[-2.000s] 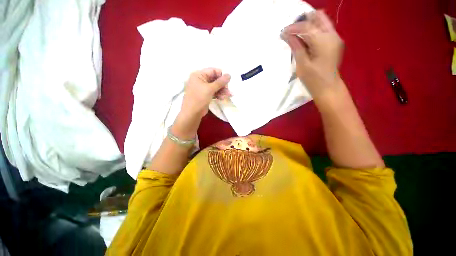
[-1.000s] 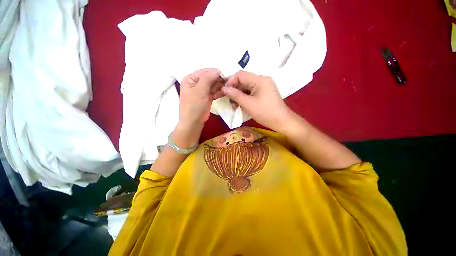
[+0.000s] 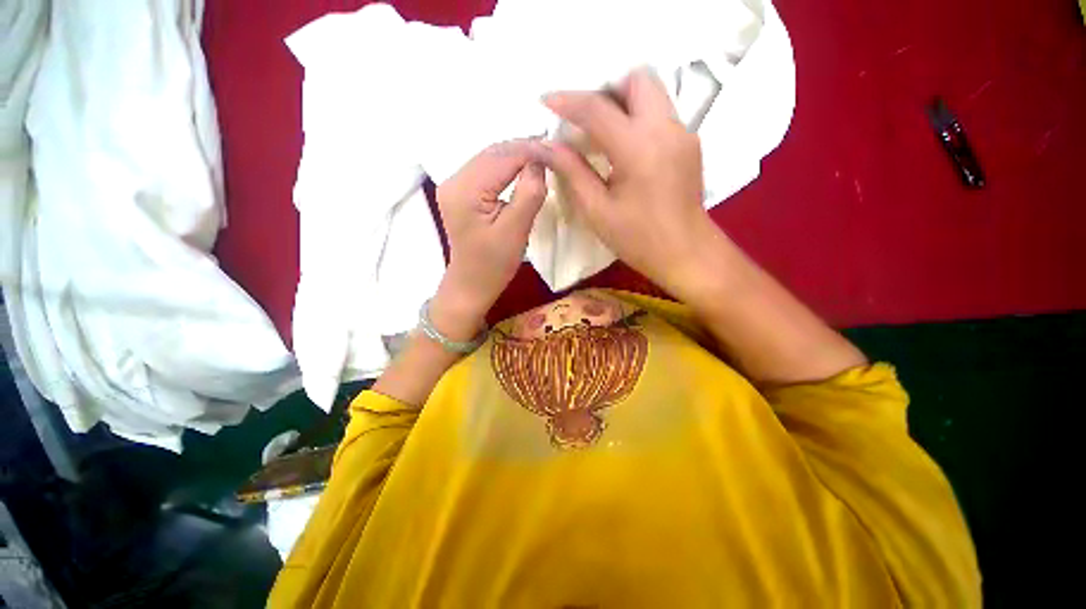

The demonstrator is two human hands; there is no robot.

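Note:
A white garment (image 3: 369, 155) lies spread on the red cloth in front of me, its sleeve or panel hanging down at the left. My left hand (image 3: 491, 214) pinches the garment's edge between thumb and forefinger. My right hand (image 3: 631, 173) is close beside it, slightly blurred, its thumb near the left fingertips and its forefinger raised. No needle or thread can be made out between the fingers. The brand label is not visible now.
Dark thread snips (image 3: 956, 145) lie on the red cloth (image 3: 881, 226) to the right. A large rumpled white garment pile (image 3: 125, 214) hangs at the left. The dark green floor (image 3: 988, 405) shows below the table edge. A yellow bit shows at the top right corner.
My right hand came from the upper right down to my left hand, and its fingers have since opened upward. The label has gone out of sight. The view has shifted slightly.

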